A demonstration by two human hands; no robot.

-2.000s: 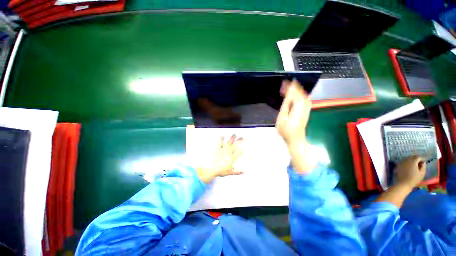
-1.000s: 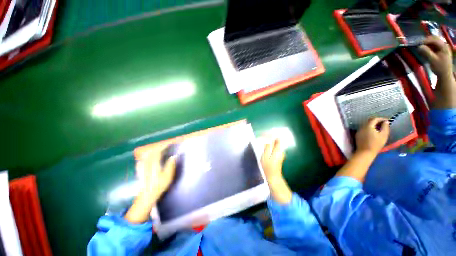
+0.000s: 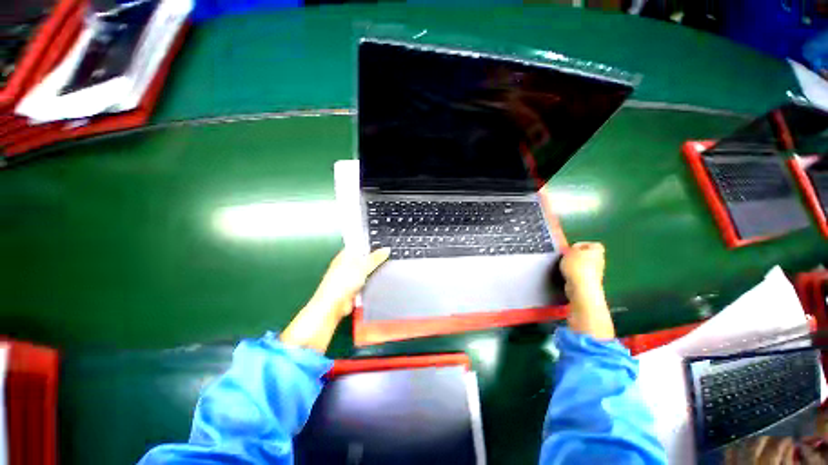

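Observation:
An open laptop [image 3: 458,283] with a black keyboard and dark upright screen sits on a red foam pad [image 3: 436,327], with a white sheet [image 3: 347,195] showing at its left. My left hand [image 3: 349,277] grips the laptop's left edge, thumb on the deck by the keyboard. My right hand [image 3: 583,272] is closed around the right edge of the laptop and pad; its fingertips are partly hidden. A closed grey laptop [image 3: 390,413] lies on another red pad directly in front of me, cut off by the lower edge of the picture.
Red pads with white sheets and a device [image 3: 109,68] stand at the back left. More red pads [image 3: 34,400] are at the lower left. Open laptops [image 3: 758,191] sit on the right, one [image 3: 763,390] near a person's head at the lower right. The green mat [image 3: 182,291] lies underneath.
My hands have left the closed laptop in front of me and now hold the open laptop further back. The view has shifted, and the neighbour's arms are out of view.

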